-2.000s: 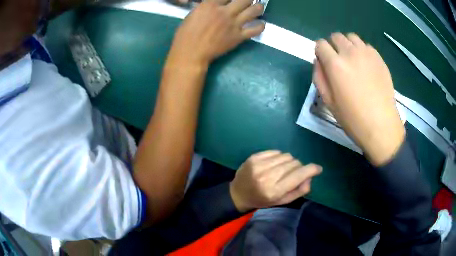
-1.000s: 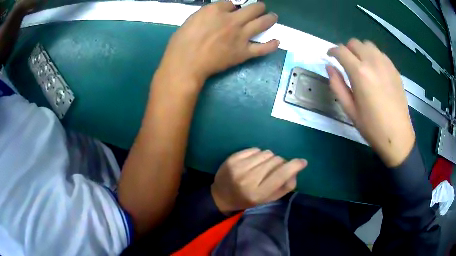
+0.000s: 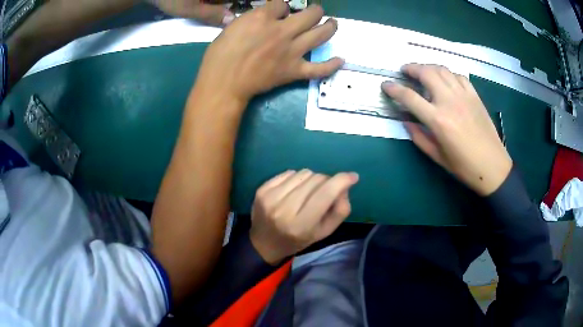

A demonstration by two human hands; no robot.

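A silver fixture plate (image 3: 358, 93) with small holes lies on a white sheet (image 3: 358, 124) on the green bench. My right hand (image 3: 447, 118) is over the plate's right end, with fingers on its top and the thumb side at its lower edge. The hand hides that end. My left hand (image 3: 297, 214) is loosely curled near the bench's front edge, left of and below the plate, with nothing visible in it.
A coworker's hand (image 3: 262, 54) reaches across from the left, its fingertips at the sheet's left side. A metal tray (image 3: 52, 136) lies far left. At right are an end mechanism (image 3: 567, 126) and a red and white cloth (image 3: 562, 191).
The sheet and plate have come left, close to the coworker's fingertips, with my right hand over the plate. My left hand stays curled. The whole view has shifted and turned.
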